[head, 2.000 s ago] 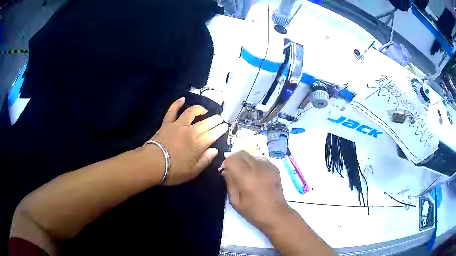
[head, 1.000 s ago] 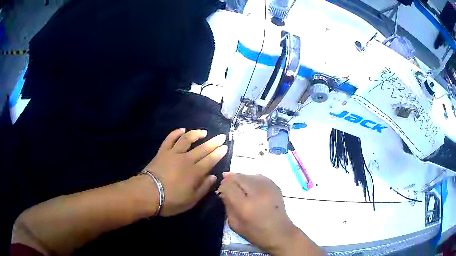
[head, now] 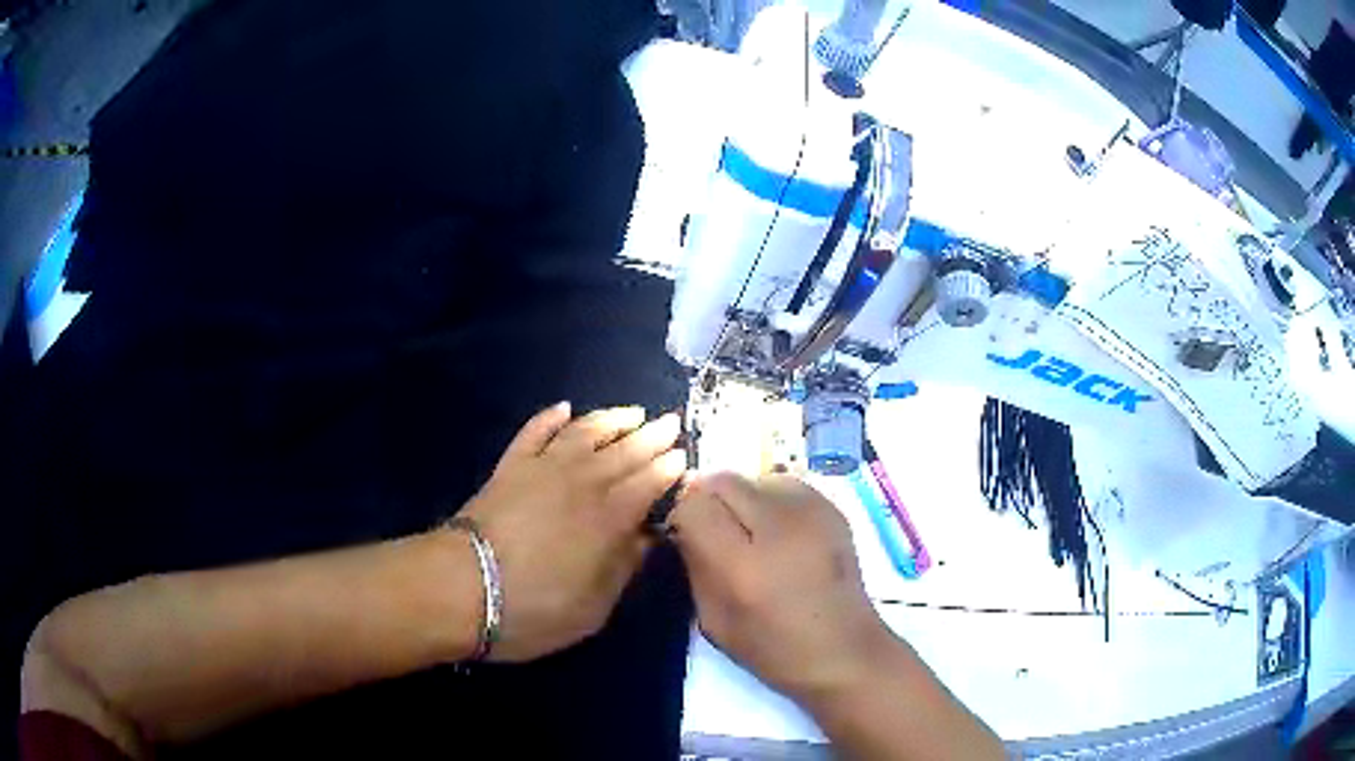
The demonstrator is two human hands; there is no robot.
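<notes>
A large black garment panel (head: pixel 297 342) covers the left of the table. My left hand (head: pixel 572 520) lies on it, fingers together and pointing to the needle area, by the panel's right edge. My right hand (head: pixel 773 580) pinches the fabric edge (head: pixel 664 509) with its fingertips, right against my left fingers. The presser foot and needle (head: pixel 710 384) of the white sewing machine (head: pixel 773 223) stand just beyond my fingertips, over the fabric edge. Whether the needle is in the cloth cannot be told.
A bunch of thin black strips (head: pixel 1045 483) lies right of the needle under the "JACK" arm (head: pixel 1070 379). A pink and blue tool (head: pixel 896 520) lies between it and my right hand. Loose threads (head: pixel 1201 592) lie further right. A grey tension dial (head: pixel 964 290) is on the head.
My left hand first slid back toward me with the panel, and now sits slightly right. My right hand moved slightly up and right from a second ago. The fabric behind the foot has shifted.
</notes>
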